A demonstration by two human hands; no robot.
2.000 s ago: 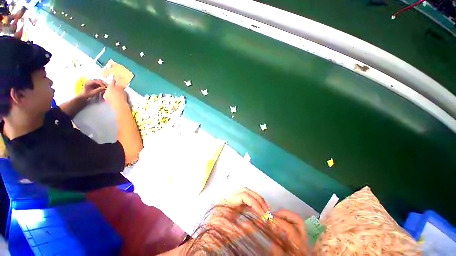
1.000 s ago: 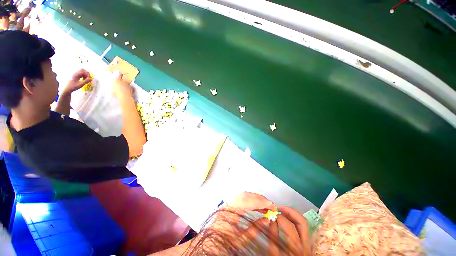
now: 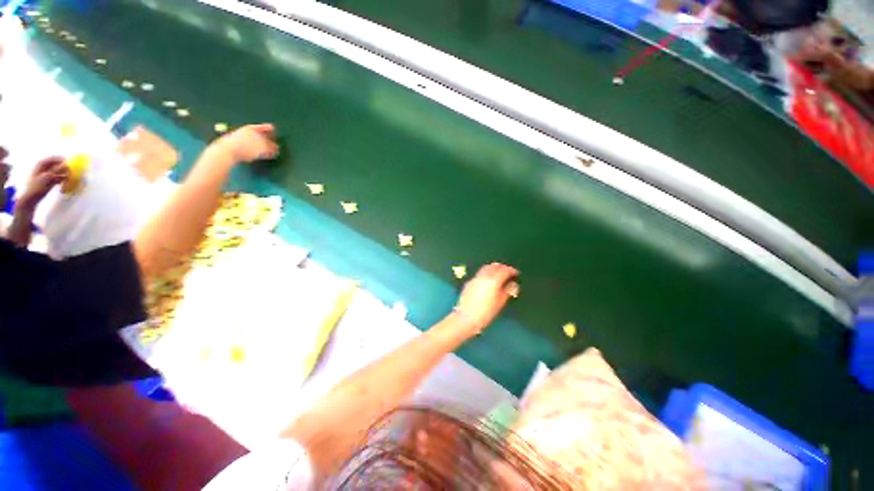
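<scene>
My left hand (image 3: 489, 291) reaches from the lower left over the green conveyor belt (image 3: 613, 249). Its fingertips are closed on a small pale piece (image 3: 513, 289) at the belt surface. My right hand (image 3: 450, 447) is at the bottom edge, blurred and mostly hidden by hair strands; its fingers and anything in them cannot be made out. Small yellowish-white star-shaped pieces (image 3: 405, 240) lie spaced in a row along the belt. A small yellow piece (image 3: 570, 330) lies to the right of my left hand.
A person in black (image 3: 67, 307) at left reaches over the belt. Yellow-white pieces (image 3: 225, 225) are heaped on the white bench (image 3: 422, 360). A full pale bag (image 3: 594, 422) and a blue tray (image 3: 815, 470) stand at lower right. Another person's hands show at top right.
My left hand has left my right hand at the bottom and moved up and out over the belt with a small piece. The neighbour's arm now extends over the belt. The view has shifted right.
</scene>
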